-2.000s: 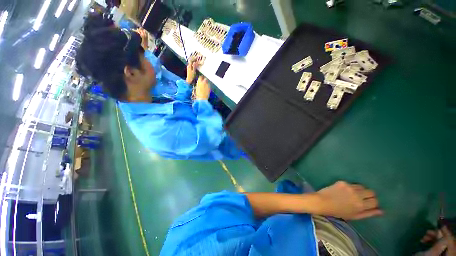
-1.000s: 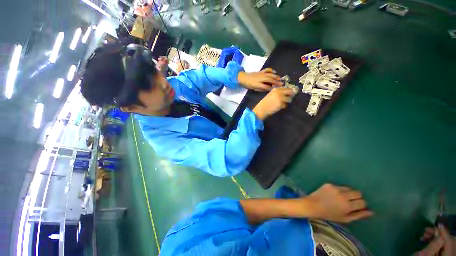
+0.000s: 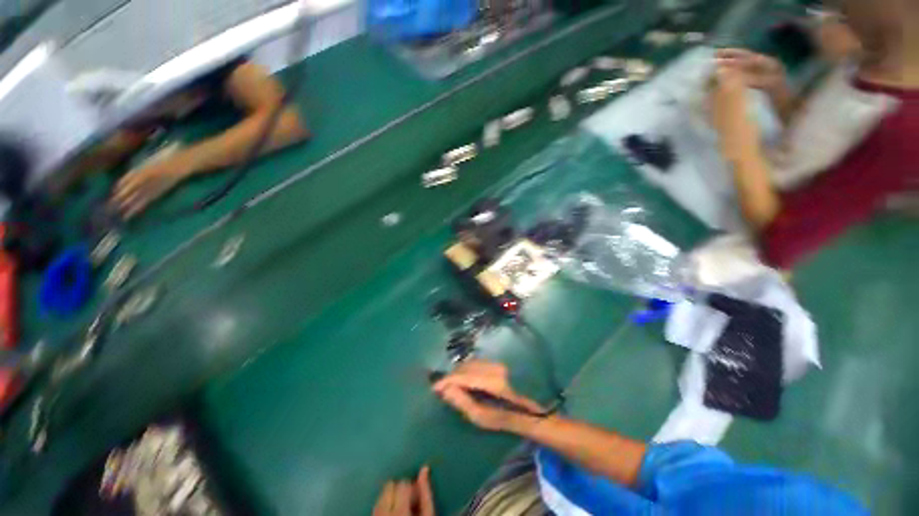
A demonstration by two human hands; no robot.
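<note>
The frame is blurred by motion. My right hand (image 3: 482, 395) is shut on the black handle of a soldering iron (image 3: 509, 405), pen-like, above the green mat; its cord loops up toward the stand. The iron's tip is too blurred to make out. My left hand (image 3: 406, 497) is cut off by the bottom edge; only fingertips show, a little apart, with nothing seen in them. A dark tray (image 3: 217, 443) at the bottom left holds a pile of cream modules (image 3: 161, 474). The iron stand (image 3: 466, 254), with tan pads and a red light, is beyond my right hand.
Small black parts (image 3: 458, 328) lie near the stand. A pale box (image 3: 522, 266) and a clear plastic bag (image 3: 630, 252) are beside it. A black gridded piece (image 3: 744, 358) lies on white sheets at right. Other people's arms reach in at upper left and upper right. A blue bin (image 3: 64, 282) is at left.
The view has swung right, from the neighbouring worker and the tray to the bench and stand. My right hand with the iron is now near the middle; my left hand is at the bottom edge.
</note>
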